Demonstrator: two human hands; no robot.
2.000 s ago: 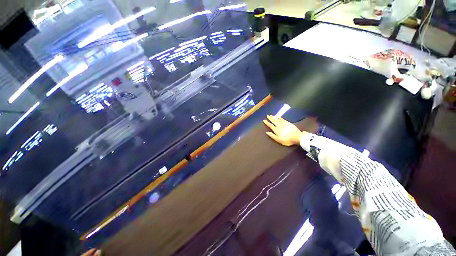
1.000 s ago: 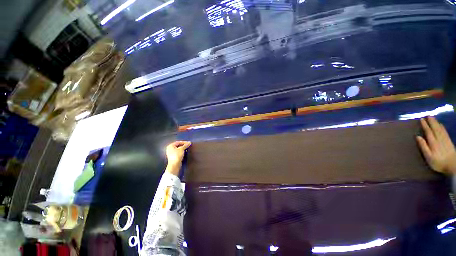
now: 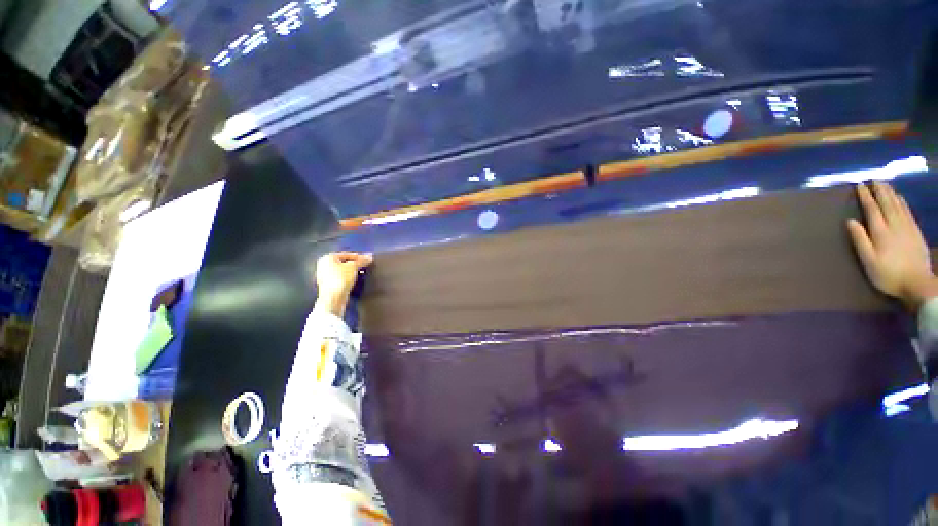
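A long grey-brown cloth band lies across the template, with glossy maroon cloth below it. An orange-brown strip runs above the band, with a small dark mark midway. My left hand has its fingertips pinched at the band's upper left corner; whether they hold the cloth or only press on it is unclear. My right hand lies flat on the right part of the band, fingers a little apart. The clear bluish top sheet rises behind the strip with strong lamp reflections.
The black table lies left of the template. On it are white rings and dark maroon cloth. Further left are a white sheet, a green piece, a yellowish roll and plastic-wrapped bundles.
The view has swung left, bringing my left hand fully into view. Over the last second, the scene has shifted slightly up and left; both hands keep about the same places on the band.
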